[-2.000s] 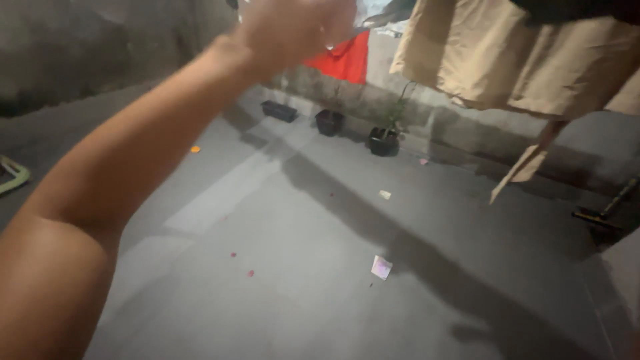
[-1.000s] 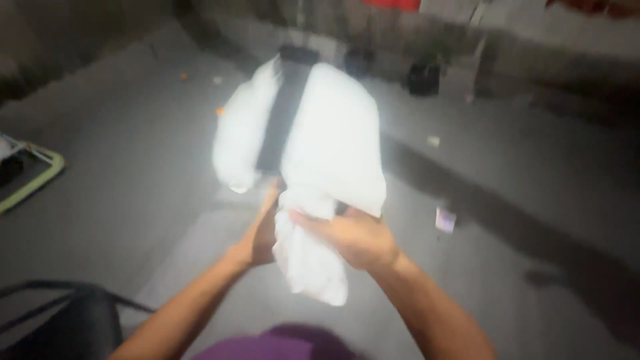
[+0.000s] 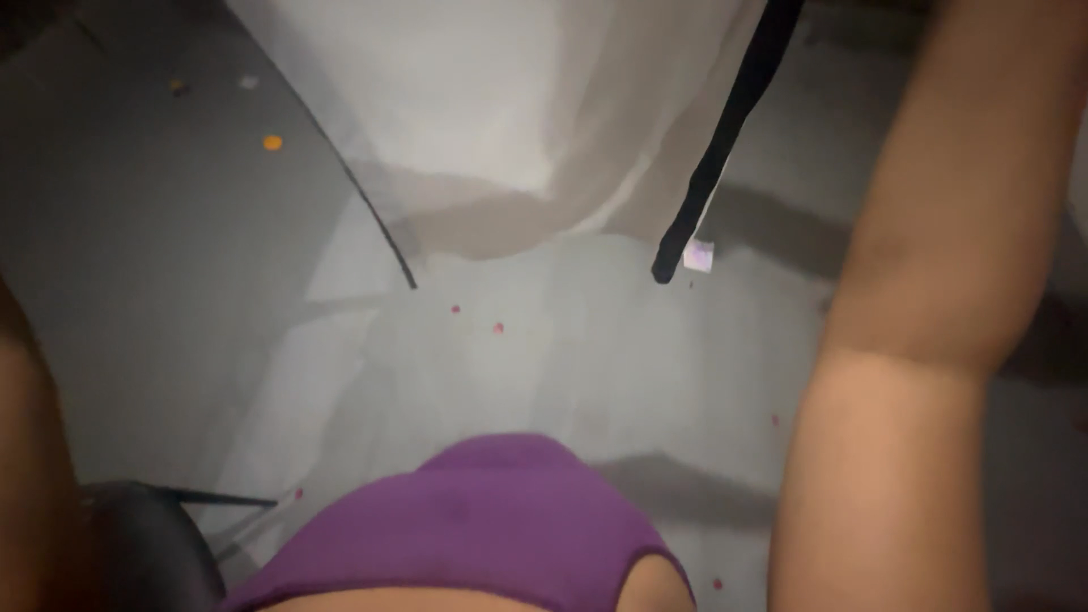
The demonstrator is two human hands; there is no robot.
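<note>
A white cloth garment (image 3: 510, 110) with black edging (image 3: 722, 144) hangs spread out at the top middle of the head view, its lower edge above the grey floor. Both of my arms are raised at the sides: the right forearm and elbow fill the right side, while a blurred part of the left arm shows at the left edge. My two hands are beyond the frame, so what they hold or touch is hidden. The garment's upper part is also cut off.
On the grey floor (image 3: 561, 374) lie an orange disc (image 3: 272, 143), a small pale paper piece (image 3: 699, 255) and several tiny red bits. A black rounded object (image 3: 144, 535) with a thin dark bar stands at the lower left, near the purple top I wear.
A second ago both my hands held the white garment bunched in front of me. Now it hangs spread out and my hands have gone out of view. The view has tilted downward.
</note>
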